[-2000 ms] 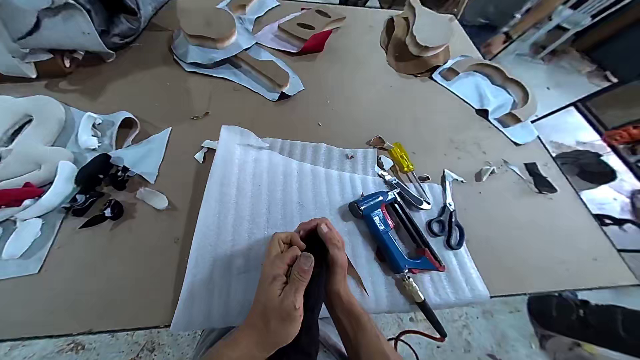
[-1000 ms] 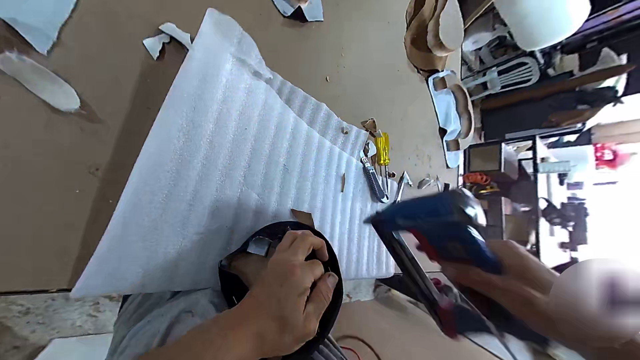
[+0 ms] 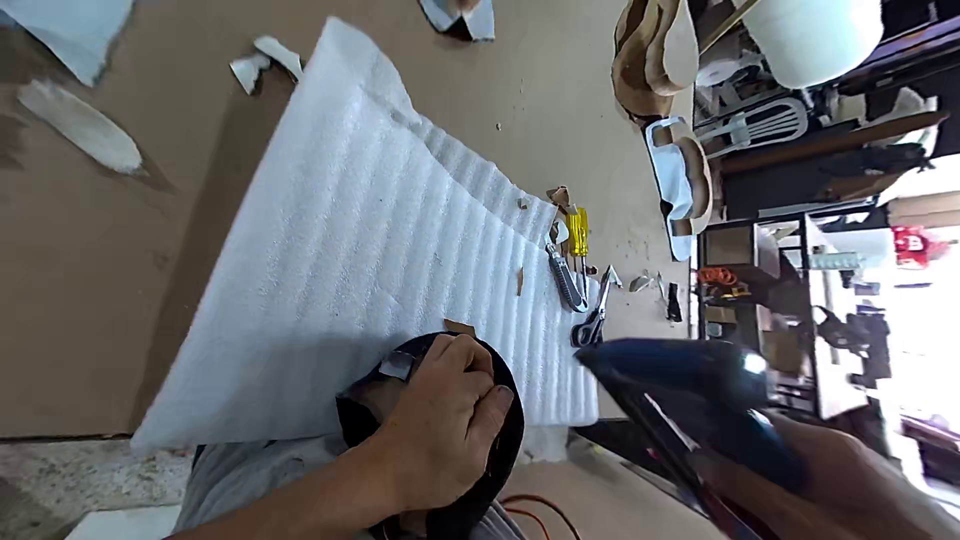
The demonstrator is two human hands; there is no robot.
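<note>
My left hand (image 3: pixel 450 420) grips a round piece covered in black fabric (image 3: pixel 506 442), low in the middle of the view, at the table's front edge; its fingertips pinch the fabric near the top. My right hand (image 3: pixel 817 480) is wrapped round the handle of a blue staple gun (image 3: pixel 675 390), blurred, held up at the lower right, apart from the black piece. White foam sheet (image 3: pixel 360 225) lies under and beyond the left hand. On its right side lie a utility knife (image 3: pixel 566 279), a yellow-handled screwdriver (image 3: pixel 578 232) and scissors (image 3: pixel 592 322).
Foam scraps (image 3: pixel 82 127) lie at the left. Shaped brown pieces (image 3: pixel 656 60) and a white-and-brown padded piece (image 3: pixel 679 187) are along the table's far right edge. Beyond stand a white plastic chair (image 3: pixel 757 124) and shelving (image 3: pixel 795 300). An orange hose (image 3: pixel 536 501) hangs below.
The staple gun, lying on the foam two seconds ago, is now lifted in my right hand. Both hands were together on the black fabric; only the left holds it now. The view has turned strongly.
</note>
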